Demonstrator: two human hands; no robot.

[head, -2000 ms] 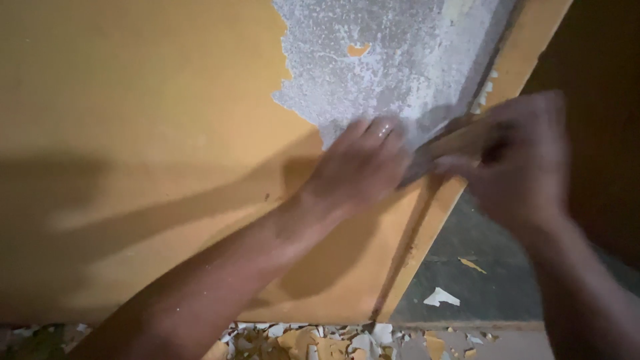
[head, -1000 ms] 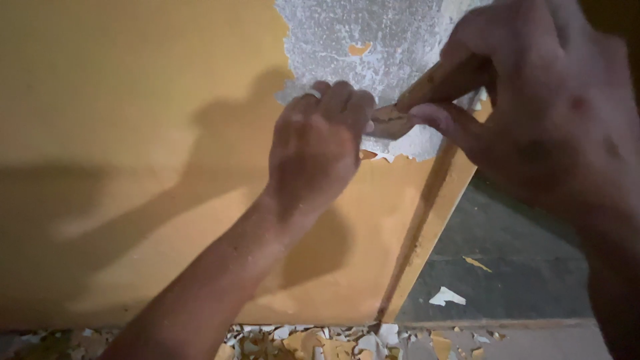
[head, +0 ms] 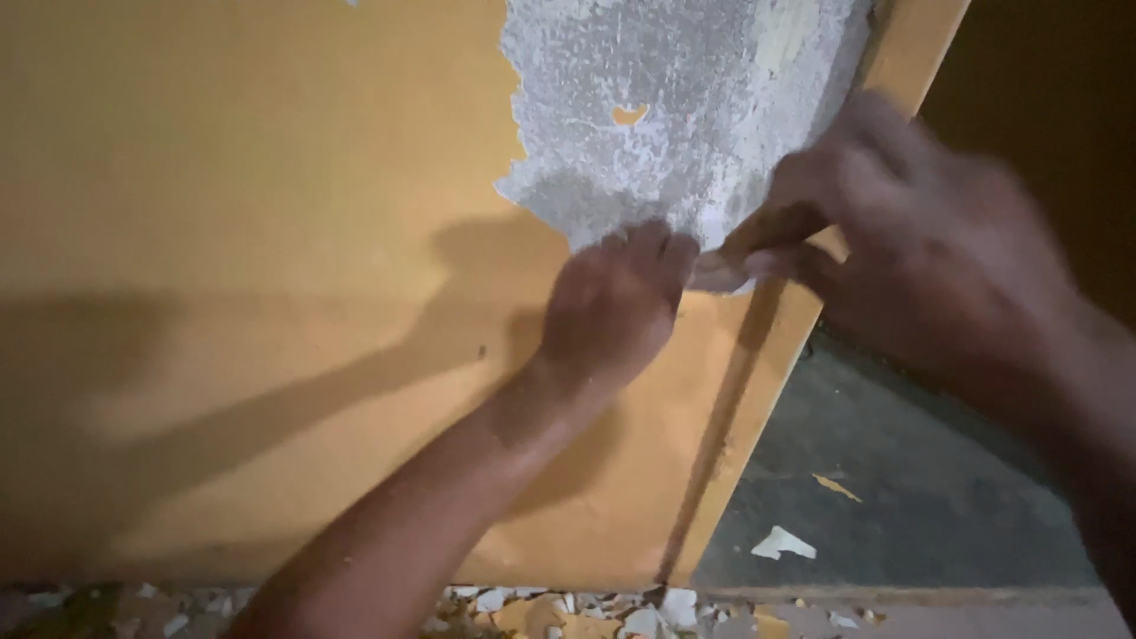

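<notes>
A scraper with a wooden handle point(head: 772, 226) is held in my right hand point(head: 923, 222), which is blurred. Its blade point(head: 717, 271) lies against the wall at the lower edge of a bare grey plaster patch point(head: 639, 80). Just left of the blade, the fingertips of my left hand point(head: 617, 297) rest at the same edge; whether they pinch anything is hidden. Yellow-orange paint point(head: 266, 177) covers the wall around the patch, and one small paint fleck point(head: 629, 114) remains within it.
Paint chips point(head: 532, 612) litter the floor along the wall's foot. On the right, past the wall's corner edge point(head: 754, 444), a dark green surface point(head: 905, 524) bears a white flake point(head: 783, 543) and a thin yellow one point(head: 836, 487).
Since a second ago, my right hand with the scraper has moved down and away from the camera. More grey plaster shows at the patch's lower right than two seconds ago.
</notes>
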